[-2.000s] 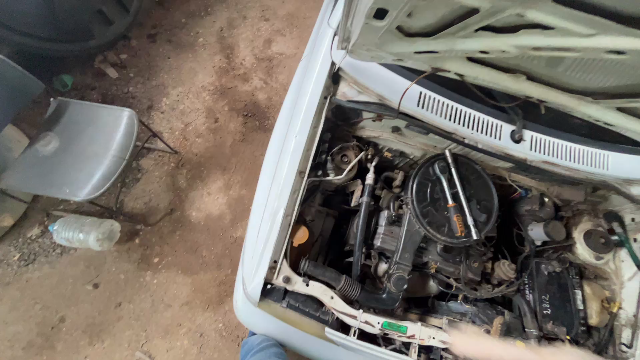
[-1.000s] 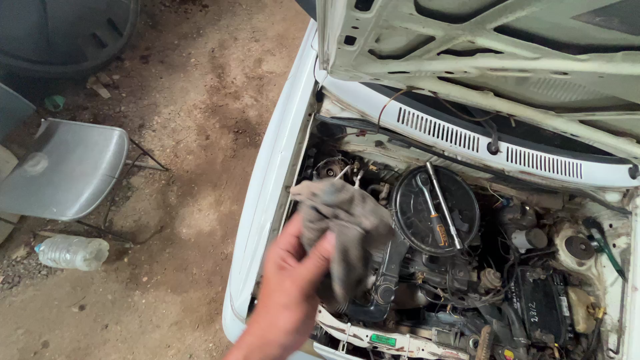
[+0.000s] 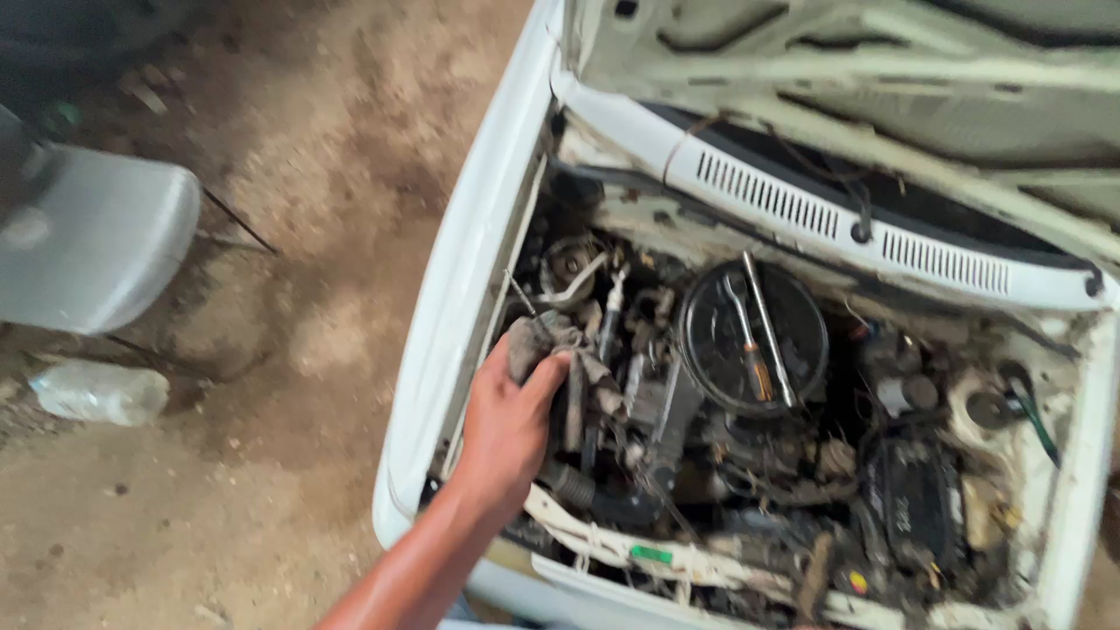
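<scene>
My left hand [image 3: 507, 429] reaches over the near left side of the engine bay, its fingers closed around a crumpled grey rag [image 3: 534, 346]. A thin metal rod [image 3: 522, 293] sticks out of the rag toward the upper left; its other end is hidden. On the round black air filter cover [image 3: 704, 341] lie a ratchet with an orange-and-black handle [image 3: 758, 372] and a long steel bar tool [image 3: 770, 328]. A brown, stick-like thing [image 3: 815, 573] stands near the bottom edge. Just below it shows a skin-toned sliver, too little to tell whether it is my right hand.
The raised hood [image 3: 875, 70] spans the upper right. Around the bay run the white fender [image 3: 446, 271] and front crossmember [image 3: 700, 564]. A battery [image 3: 914, 499] sits at the right. On the dirt floor are a grey chair [image 3: 105, 236] and a clear plastic bottle [image 3: 101, 394].
My left hand, absent two seconds ago, came into view with the rag and now is lower over the engine bay's left side. The thin rod now shows plainly at the rag.
</scene>
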